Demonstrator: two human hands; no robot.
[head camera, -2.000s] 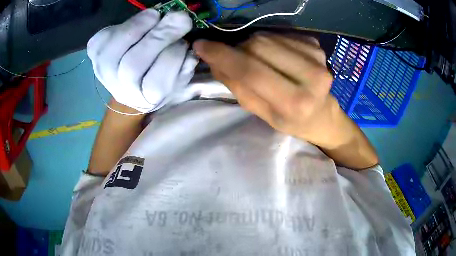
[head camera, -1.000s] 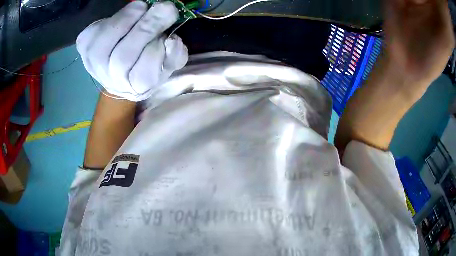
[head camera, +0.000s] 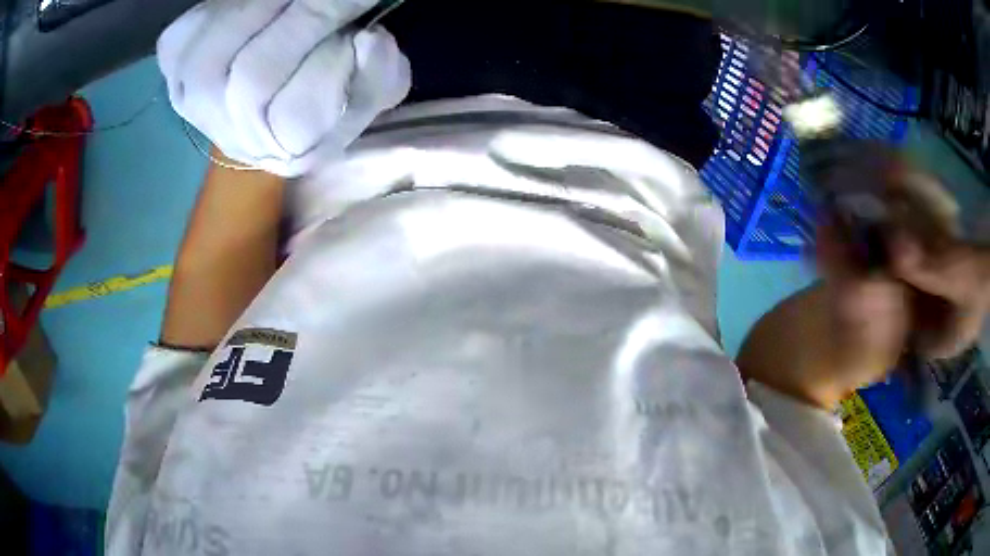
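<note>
My left hand (head camera: 282, 81), in a white glove, is closed at the top left, its fingertips partly cut off by the upper edge. A thin silvery solder wire (head camera: 223, 161) loops around the glove and comes out beside the fingers at the top. The circuit board is not in view. My bare right hand (head camera: 906, 272) is at the right edge, strongly blurred, closed around a dark handle. This looks like the soldering iron (head camera: 812, 115), with a bright collar and a blurred barrel pointing up and left.
The dark bench edge (head camera: 92, 60) runs along the top left. A blue crate (head camera: 760, 185) stands below the bench at the right, partly behind the iron. A red stool (head camera: 49, 206) is at the left. A blue and yellow item (head camera: 868, 440) is at the lower right.
My right hand has left the gloved hand, swung to the right and come back lower with the dark-handled iron. My left hand has shifted slightly up, and the board has passed out of view.
</note>
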